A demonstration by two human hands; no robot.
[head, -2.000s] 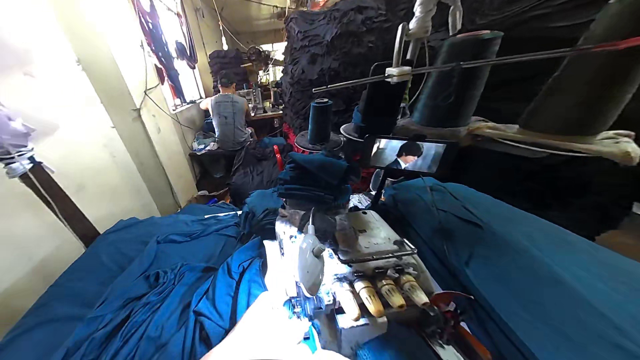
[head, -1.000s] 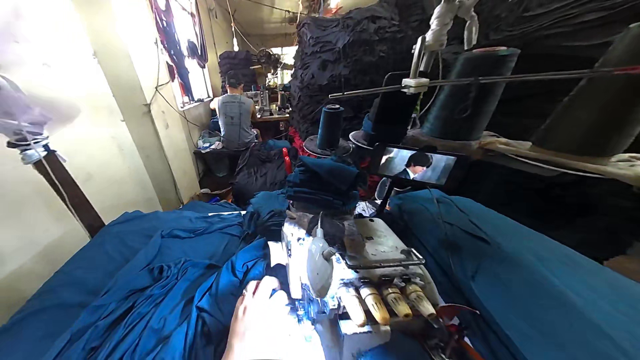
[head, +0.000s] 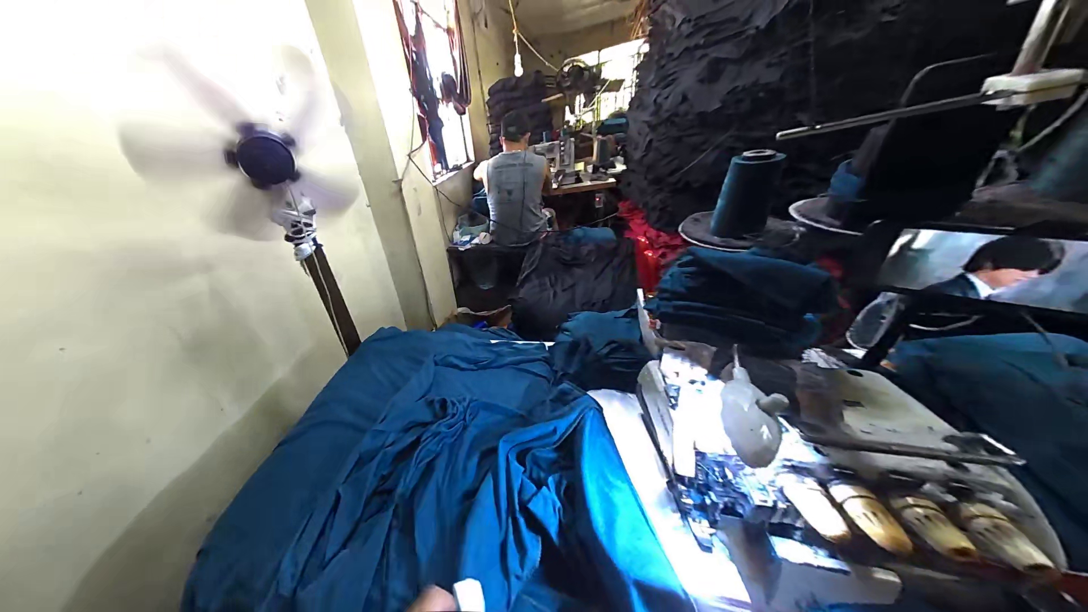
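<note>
At the bottom edge only a small part of my left hand shows, beside a small white thing, against heaped blue fabric. Whether the fingers hold anything is hidden. My right hand is out of view. To the right stands an overlock sewing machine under a bright work light, with several pale tension knobs in a row and a whitish plastic bottle on it. Folded dark blue fabric pieces are stacked behind the machine.
A spinning fan stands by the left wall. A blue thread cone rises behind the stack. A lit screen is at right. Further back, a person sits at another machine, near a tall pile of dark cloth.
The view has swung left, bringing the fan into sight. My left hand, beside the machine a second ago, is now at the bottom edge, over the blue fabric.
</note>
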